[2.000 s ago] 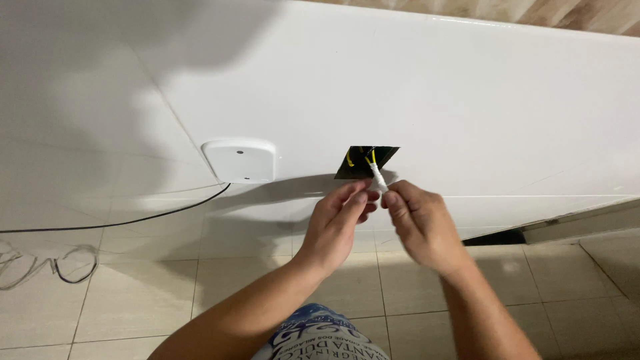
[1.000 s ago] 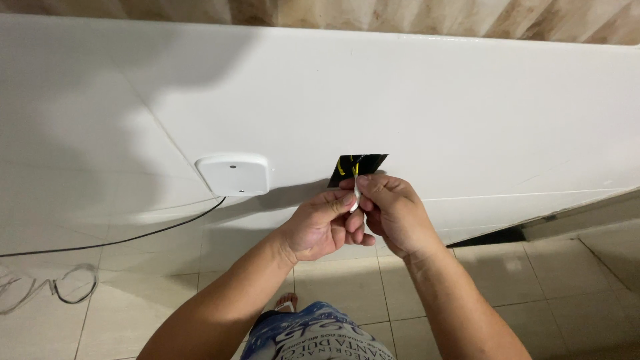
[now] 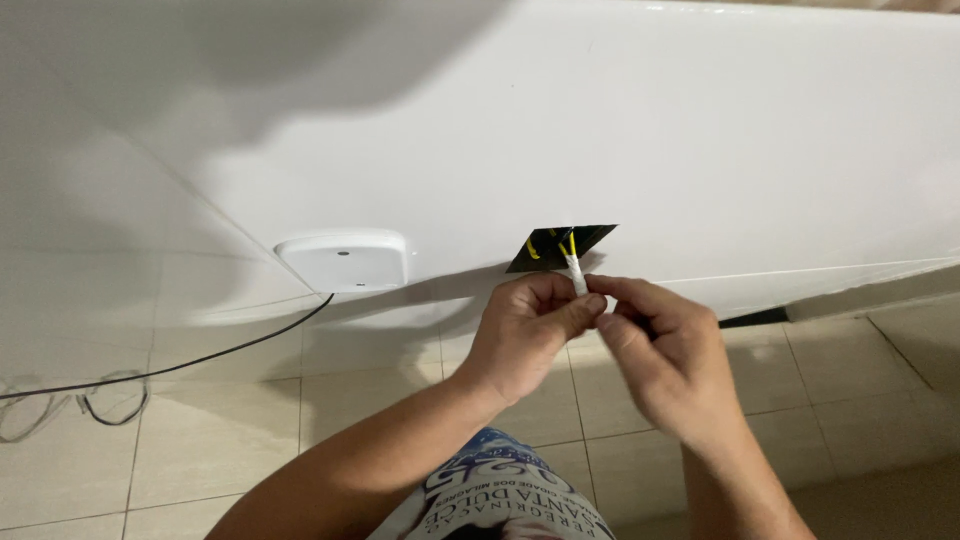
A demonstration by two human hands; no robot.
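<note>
Yellow electrical wires (image 3: 571,243) come out of a dark square opening (image 3: 551,259) in the white wall. Their joined end is wrapped in white tape (image 3: 576,274). My left hand (image 3: 529,326) pinches the lower end of this wrapped joint between thumb and fingers. Just right of it, my right hand (image 3: 664,349) has thumb and index finger near the same end, the index fingertip close against the tape. Whether the right fingers grip a piece of tape is hidden. Another yellow wire (image 3: 532,249) shows at the left inside the opening.
A white rounded cover box (image 3: 345,261) is fixed on the wall to the left, with a black cable (image 3: 247,343) running from it to the left. Loose looped cable (image 3: 116,397) shows at lower left. Beige floor tiles (image 3: 217,435) lie below, with my printed shirt (image 3: 510,487) in front.
My hands were close together over the joint one second ago; now they are slightly apart and more of the white-wrapped part shows. The view has shifted.
</note>
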